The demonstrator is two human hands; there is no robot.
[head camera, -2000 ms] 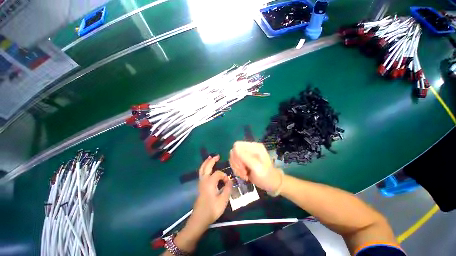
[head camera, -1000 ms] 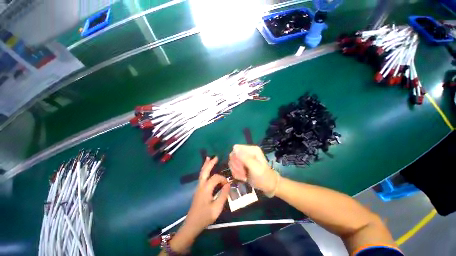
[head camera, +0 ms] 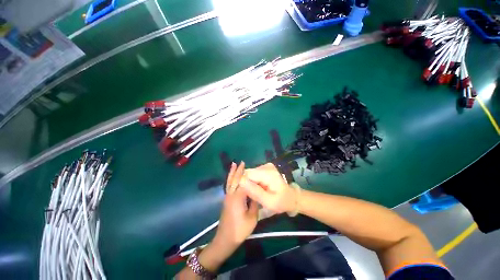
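My left hand (head camera: 237, 212) and my right hand (head camera: 268, 188) touch in front of me, fingers together over the taped spot. A white cable (head camera: 198, 235) with a red connector (head camera: 174, 254) runs up to my left hand and passes out of sight there. A white cable length (head camera: 290, 234) extends to the right below my hands. The light fixture (head camera: 267, 214) is mostly hidden under my hands. Whatever is between my fingertips is hidden. Black tape strips (head camera: 277, 143) lie around the hands.
A black connector heap (head camera: 339, 135) lies right of my hands. White cable piles lie at centre (head camera: 219, 112), left (head camera: 74, 224) and far right (head camera: 450, 52). A blue parts tray (head camera: 300, 21) and blue fan (head camera: 354, 21) stand behind. A dark-clothed person (head camera: 477, 188) is at right.
My right hand has turned and moved onto my left fingers, and its fist has loosened. The fixture, visible between the hands before, is now mostly covered. The view has shifted slightly.
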